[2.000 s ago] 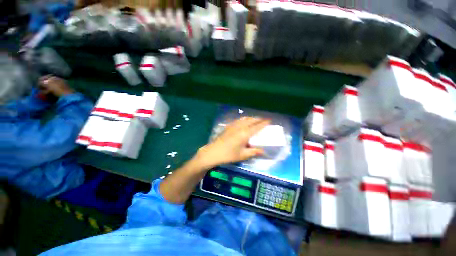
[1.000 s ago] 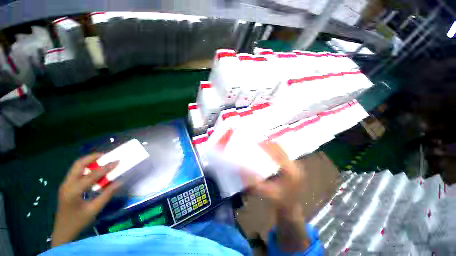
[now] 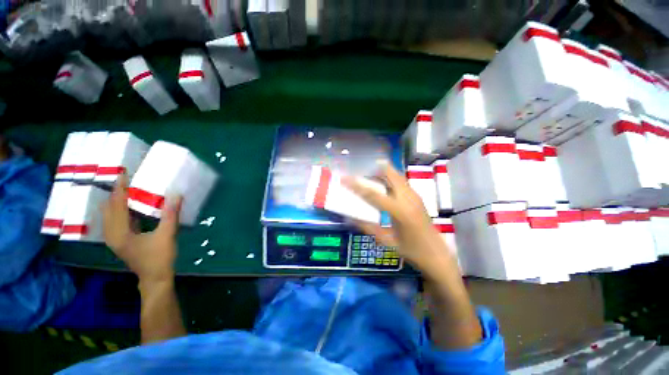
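My left hand (image 3: 143,231) grips a white product box (image 3: 167,179) with a red band, tilted, beside a small block of boxes (image 3: 92,157) on the bench left of the scale. My right hand (image 3: 400,212) is on another product box (image 3: 341,194) over the pan of the weighing scale (image 3: 293,172); its fingers lie across the box's right part. The scale's digits are lit green but too blurred to read. Stacked boxes (image 3: 506,176) stand in tiers right of the scale.
Several loose boxes (image 3: 198,80) stand across the green bench (image 3: 308,95). A long row of grey cartons (image 3: 411,22) lines the far side. Paper scraps (image 3: 207,221) lie left of the scale. Another person's blue sleeve (image 3: 33,256) is at the left edge. A floor stack (image 3: 601,359) shows lower right.
The view has swung back left. My left hand has moved from the scale to the left boxes with a box in it. My right hand has moved from the stack to the scale pan.
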